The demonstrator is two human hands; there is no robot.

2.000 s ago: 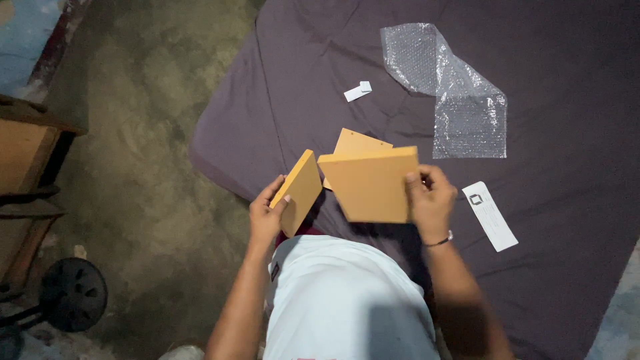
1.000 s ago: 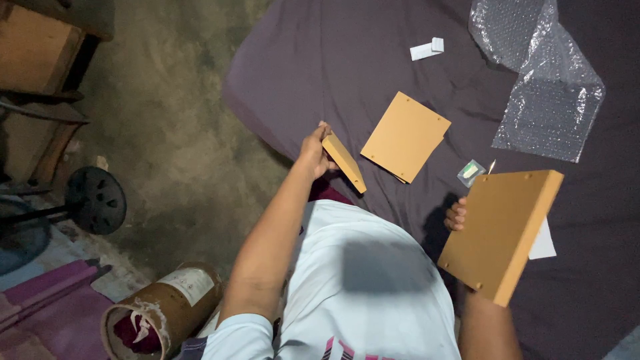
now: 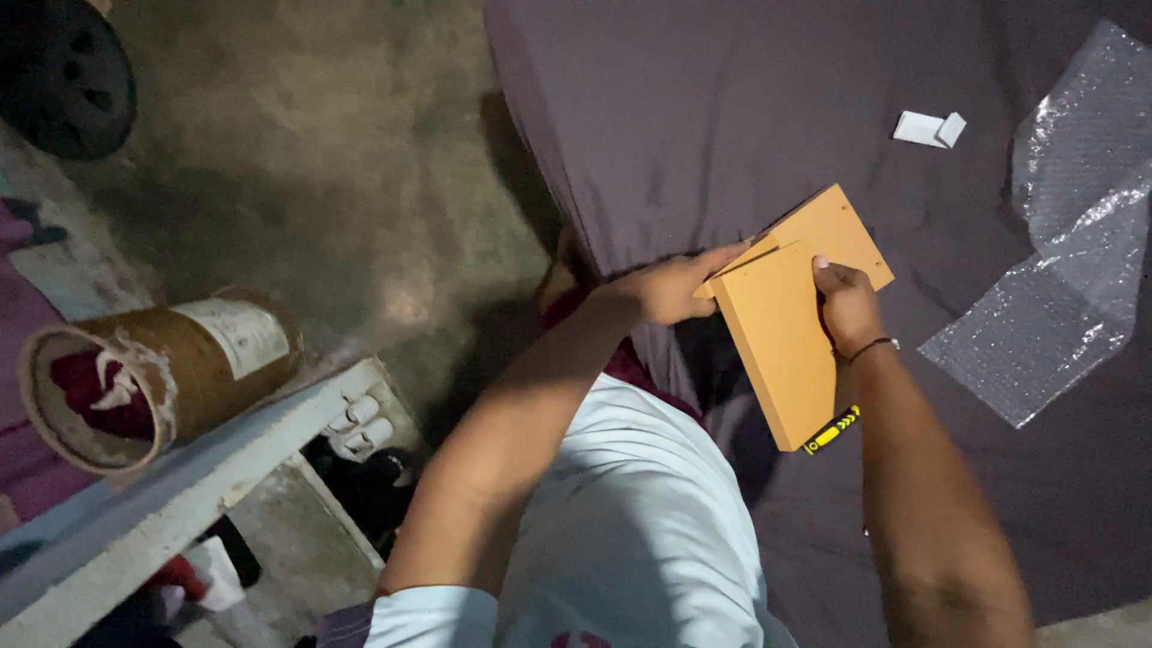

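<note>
My right hand (image 3: 846, 301) grips a thick tan board (image 3: 778, 342), its thumb on the upper face near the right edge. My left hand (image 3: 688, 283) is at the upper left end of that board, fingers against a narrower tan piece (image 3: 749, 255) that lies partly under it; its grip is partly hidden. Beneath and beyond them, a flat tan panel (image 3: 841, 229) with small holes rests on the dark bedsheet. A yellow and black tool handle (image 3: 832, 430) shows beside the lower end of the thick board; the rest of it is hidden.
Bubble wrap (image 3: 1080, 243) lies at the right on the dark sheet (image 3: 666, 117), with a small folded white paper (image 3: 929, 130) nearer the middle. Left of the bed are the concrete floor, a cardboard tube (image 3: 202, 360) holding cloth, a ledge (image 3: 189, 504) and a black round base (image 3: 67, 76).
My hands, apart a second ago with a board in each, have come together over the panel on the sheet. The yellow and black handle now shows. The view has shifted.
</note>
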